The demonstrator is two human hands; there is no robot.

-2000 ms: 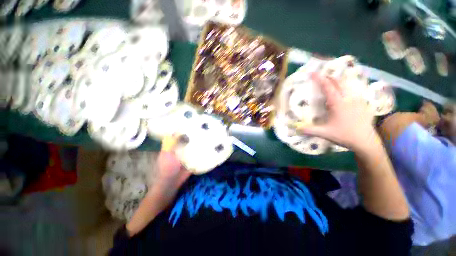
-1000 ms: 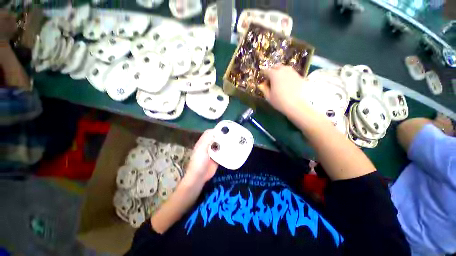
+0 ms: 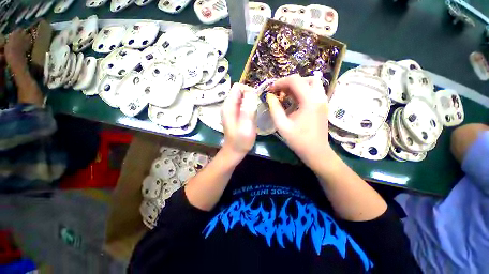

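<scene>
My left hand [image 3: 239,119] grips a cream-white plastic housing cover [image 3: 266,122] by its left side, above the bench edge and in front of the parts box. My right hand [image 3: 303,115] is over the cover's right side, thumb and fingers bent together at its upper part. A pale yellow finger cot shows there. Whether my right fingers hold a small plated insert cannot be made out. The cardboard parts box [image 3: 339,72] holds a heap of shiny gold, silver and purplish pieces [image 3: 289,49]. The hands hide its near side.
Covers lie heaped on the green bench [image 3: 397,175], left [image 3: 163,85] and right [image 3: 358,101]. A deep carton [image 3: 124,187] of covers stands below left. More covers [image 3: 321,18] lie beyond the box. A neighbour's arm [image 3: 24,80] is at left, a blue sleeve [image 3: 474,160] at right.
My right hand has come out of the parts box to the cover. My left hand has raised the cover from near my lap towards the box. The mallet is no longer visible.
</scene>
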